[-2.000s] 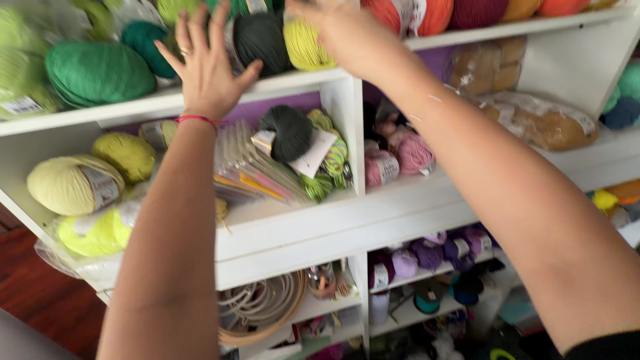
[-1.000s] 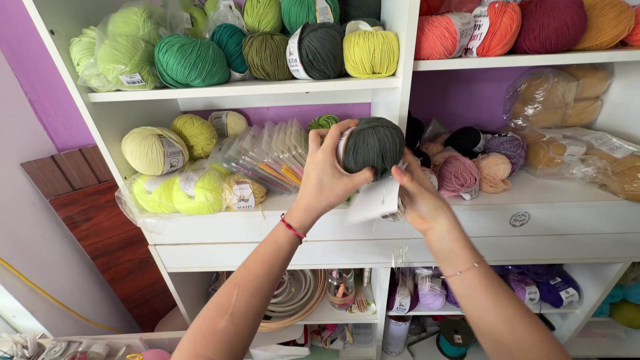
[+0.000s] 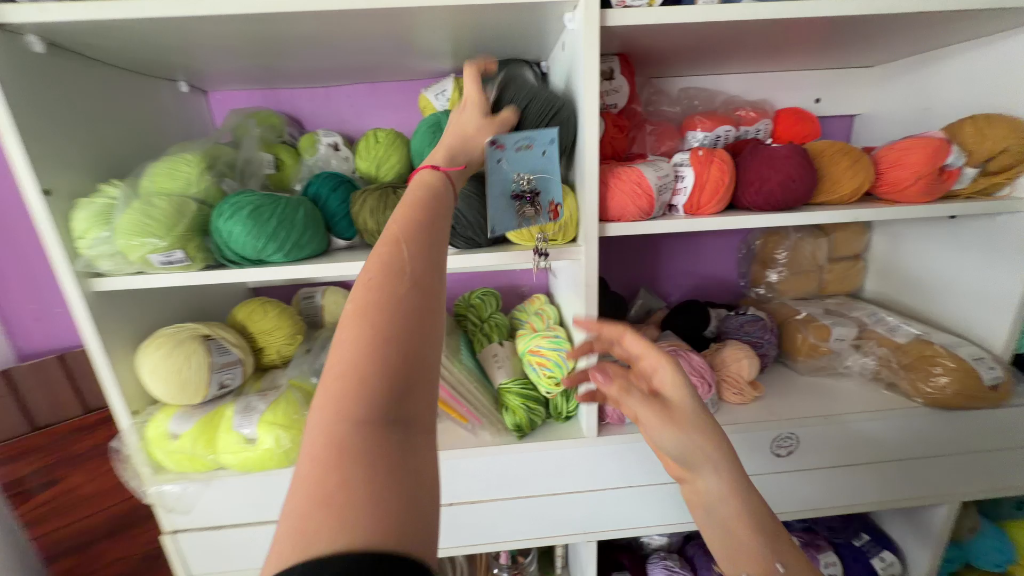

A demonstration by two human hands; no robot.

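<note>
My left hand (image 3: 474, 120) reaches into the upper left shelf compartment, its fingers at a dark grey yarn ball (image 3: 538, 108) on top of other balls; the grip is partly hidden. A blue card with small metal charms (image 3: 526, 182) hangs just below that ball, over a dark ball and a yellow-green ball (image 3: 564, 220). My right hand (image 3: 640, 392) is lower right, fingers spread with nothing in it, in front of the divider. Left of it, variegated green yarn skeins (image 3: 544, 344) stand by clear plastic packets (image 3: 468, 396).
A white shelf unit (image 3: 512, 258) holds green balls (image 3: 268, 226) at upper left and orange and red balls (image 3: 704, 180) at upper right. Bagged tan yarn (image 3: 936, 360) and neon yellow yarn (image 3: 260, 428) lie lower. A vertical divider (image 3: 590, 296) separates the columns.
A second ago both hands held the dark grey ball in front of the lower compartment. Now the ball is in the upper compartment with my left hand at it, and my right hand has let go.
</note>
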